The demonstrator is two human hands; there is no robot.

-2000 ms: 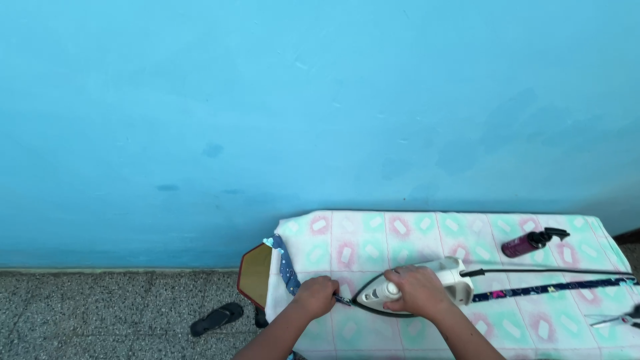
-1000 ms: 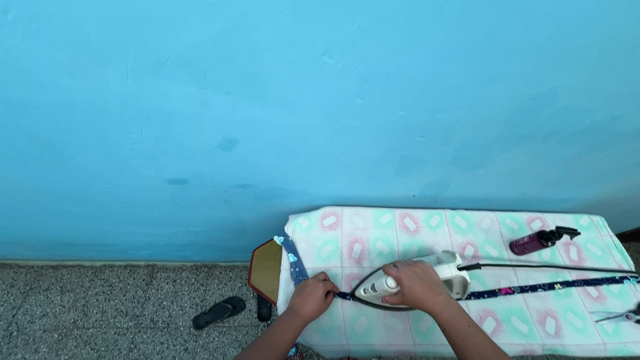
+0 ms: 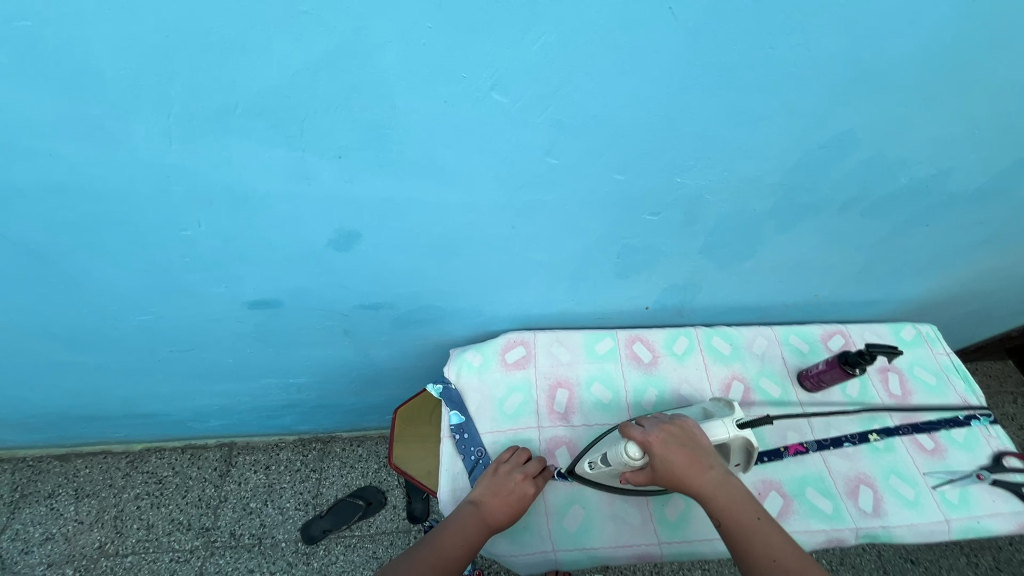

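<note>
My right hand [image 3: 672, 454] is closed round the handle of a white electric iron [image 3: 724, 424], whose pointed tip faces left. Under the iron runs a narrow folded strip of dark blue patterned fabric [image 3: 856, 438], coming out behind it toward the right. Just left of the tip, my left hand [image 3: 512, 484] pinches the strip at its fingertips. A wider, unfolded part of the fabric [image 3: 466, 436] lies slantwise beyond that hand, over the left end of the cloth. All this rests on an ironing board covered with a pink, green and white cloth [image 3: 592, 532].
A purple spray bottle [image 3: 832, 372] lies on its side at the back right. Scissors [image 3: 980, 475] rest at the right edge, below the iron's black cord [image 3: 848, 412]. A blue wall [image 3: 512, 176] stands behind the board. A black flip-flop [image 3: 344, 514] is on the speckled floor [image 3: 216, 496].
Both hands keep their holds, and the iron's tip stays close to the left hand. The view has shifted slightly; no other plain change shows.
</note>
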